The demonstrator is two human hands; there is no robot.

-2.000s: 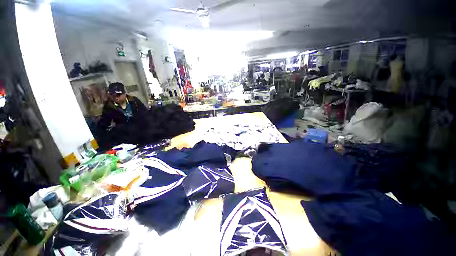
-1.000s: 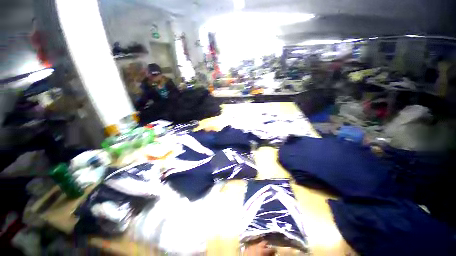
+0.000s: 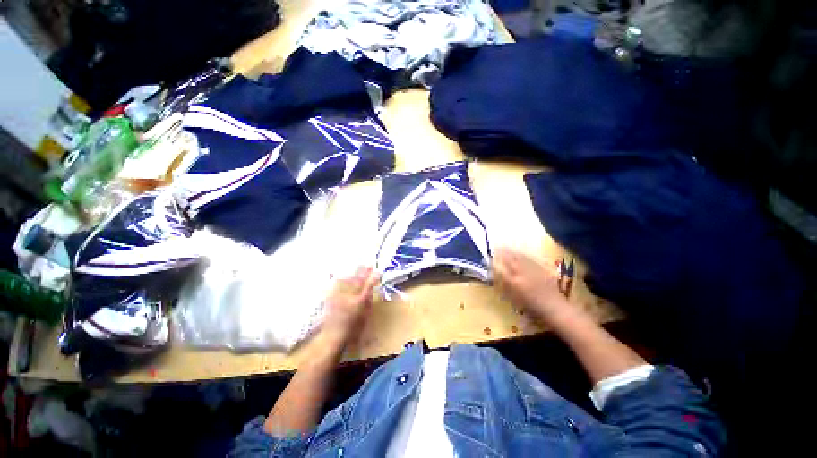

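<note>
A navy garment with white bands in a clear bag (image 3: 434, 228) lies flat on the pale table in front of me. My left hand (image 3: 350, 302) is at the bag's near left corner, fingers close to its edge. My right hand (image 3: 524, 279) is at its near right corner, fingers touching the edge. The fingertips are blurred, so I cannot tell if either hand grips the plastic. A pile of empty clear bags (image 3: 251, 295) lies to the left. Small snips (image 3: 565, 276) lie right of my right hand.
Navy garment heaps (image 3: 546, 98) lie on the right. Striped and bagged garments (image 3: 134, 246) cover the left side. A green basket (image 3: 94, 156) and green bottle (image 3: 31, 295) stand at far left. Grey-white garments (image 3: 403, 36) lie at the far end.
The view has tilted down from the room to the table. Both forearms and hands now show at the bag's near corners; earlier only part of a hand showed at the bottom edge.
</note>
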